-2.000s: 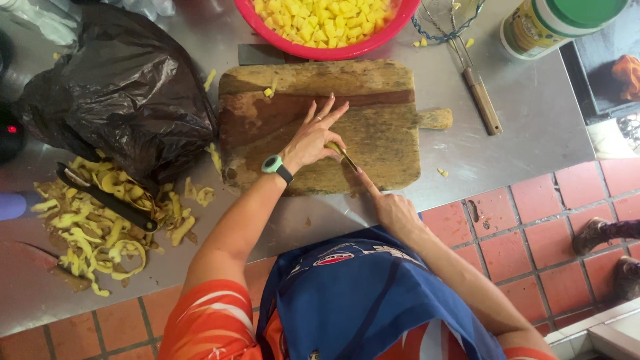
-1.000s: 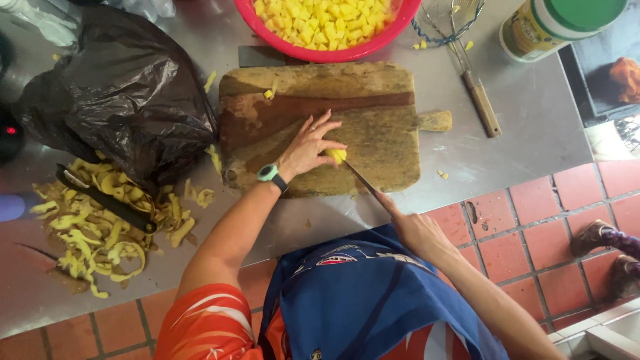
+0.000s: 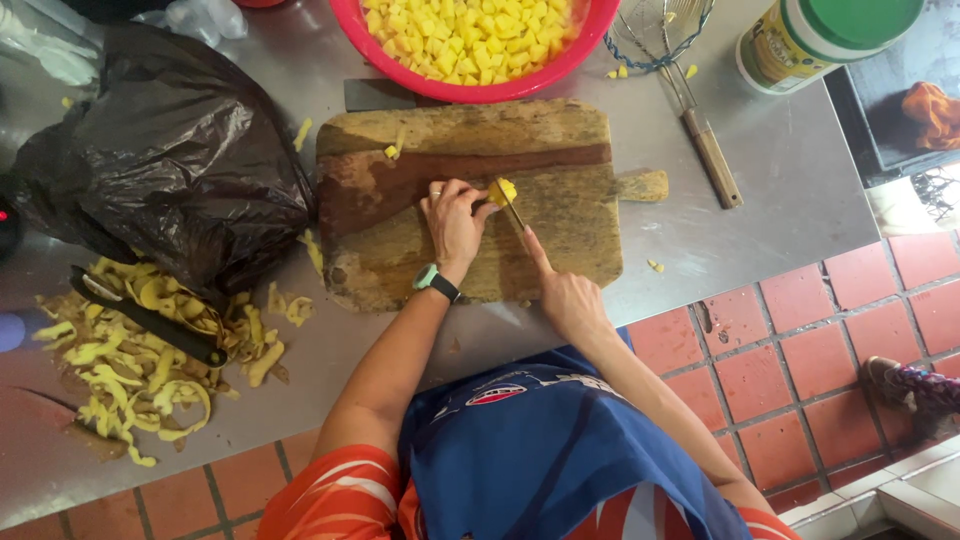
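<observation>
My left hand [image 3: 454,225], with a ring and a watch, pinches a piece of peeled potato [image 3: 501,190] between thumb and fingers above the middle of a worn wooden cutting board [image 3: 555,255]. My right hand [image 3: 571,300] grips a kitchen knife [image 3: 512,210], its index finger stretched along the blade, which lies across the potato. The knife's handle is hidden in the hand. Small yellow bits [image 3: 391,151] lie on the board's upper left. Beyond the board stands a red plastic bowl [image 3: 480,93] of yellow potato cubes [image 3: 472,45].
At left lie a black plastic bag [image 3: 172,142], a heap of peelings [image 3: 150,360] and a black-handled peeler [image 3: 150,319]. At right are a wire strainer with a wooden handle [image 3: 711,161], a green-lidded tub [image 3: 795,45] and a dark tray [image 3: 877,120]. Another person's foot [image 3: 892,382] is on the tiled floor.
Both hands, with the potato and knife, have moved up the board, away from its near edge. The knife, beside the potato a second ago, now crosses it.
</observation>
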